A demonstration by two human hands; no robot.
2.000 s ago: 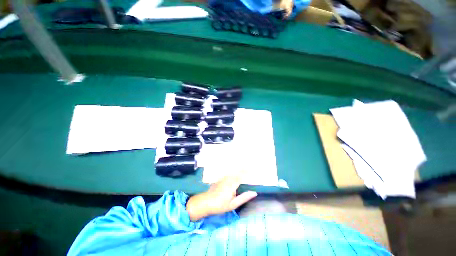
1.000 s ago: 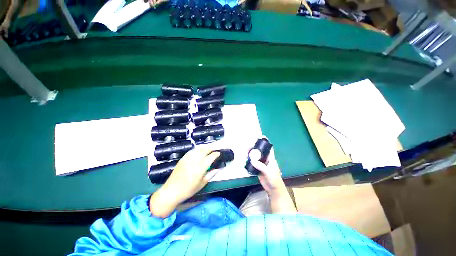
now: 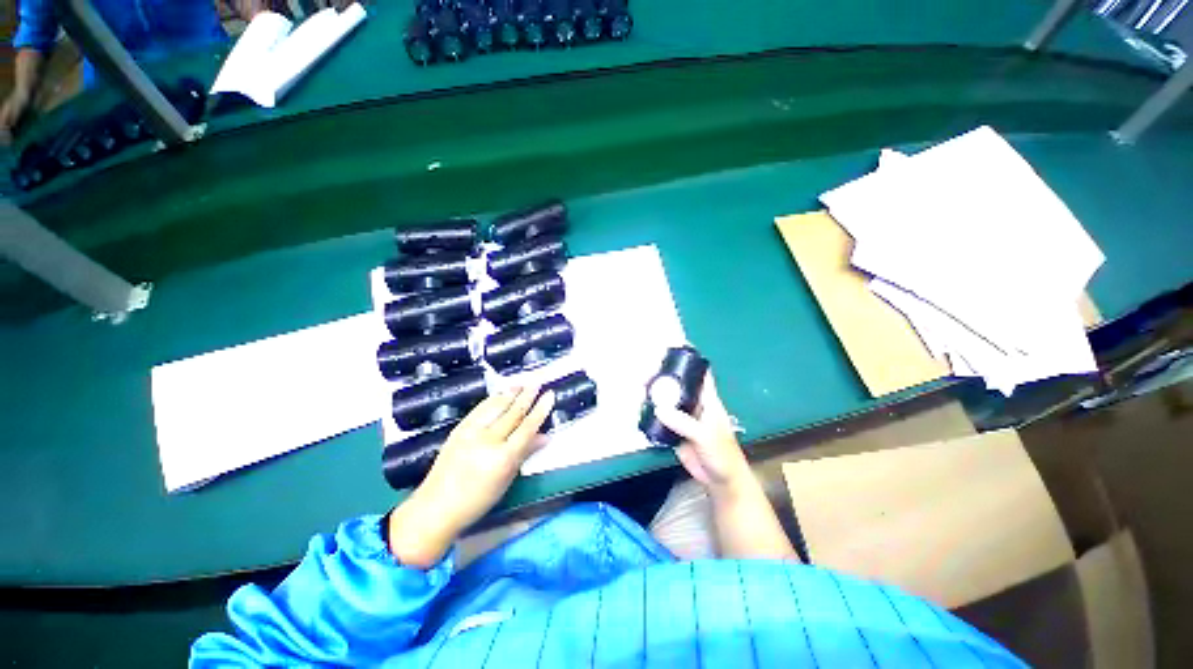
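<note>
Black cylindrical units lie in two columns on a white sheet [image 3: 628,294]; one is the top left unit [image 3: 438,237]. My left hand [image 3: 465,471] has its fingers and thumb at the left end of a black unit [image 3: 572,397] at the bottom of the right column, and covers that end. The hand also partly hides the lowest left unit [image 3: 416,455]. My right hand [image 3: 710,442] holds another black unit [image 3: 680,382], tilted near upright, right of the columns. A round pale spot shows on this unit near the thumb.
A long white sheet [image 3: 268,399] lies left. Loose papers [image 3: 975,248] lie on tan cardboard [image 3: 837,307] at right. An open carton [image 3: 935,510] stands below the bench edge. Metal uprights [image 3: 66,261] stand at left. More black units [image 3: 517,26] and a person's blue sleeve [image 3: 151,39] show across the bench.
Both hands were first seen with units one second ago; before, one hand was at the bench edge. The left hand's unit now lies below the right column. The view has shifted.
</note>
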